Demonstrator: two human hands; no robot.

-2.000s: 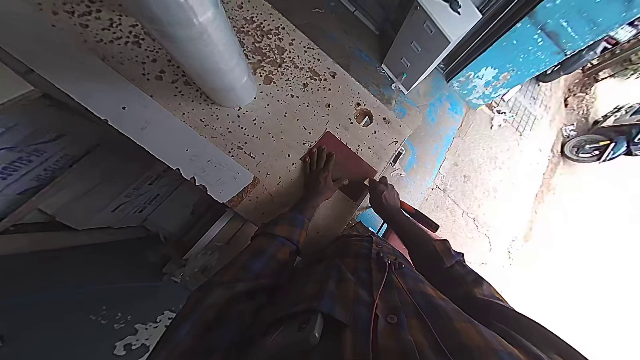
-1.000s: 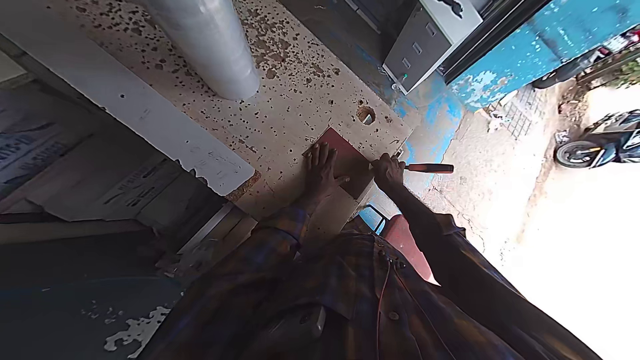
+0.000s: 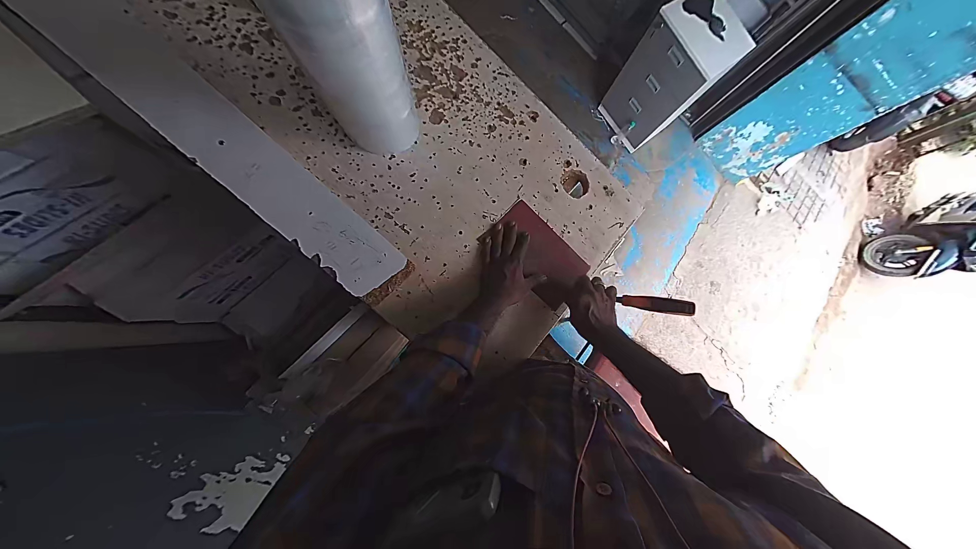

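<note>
My left hand (image 3: 505, 267) lies with its fingers spread on a dark red flat sheet or board (image 3: 547, 242), which rests near the corner of a worn, pitted work table (image 3: 473, 175). At the sheet's right edge, my right hand (image 3: 593, 303) is closed on a hand tool (image 3: 657, 304). Its red and black handle sticks out to the right past the table edge. The working part of the tool is hidden by my right hand, so its kind cannot be told.
A large silvery roll or cylinder (image 3: 366, 99) stands on the table, with a long grey board (image 3: 252, 152) left of it. Beyond the sheet is a hole (image 3: 575, 183) in the tabletop. A drawer cabinet (image 3: 663, 69) stands at the upper right; a motorcycle (image 3: 923, 248) is farther right.
Two seconds ago the tool handle pointed down and to the right; it now points nearly straight right. My right hand has turned with it. My left hand has stayed on the sheet.
</note>
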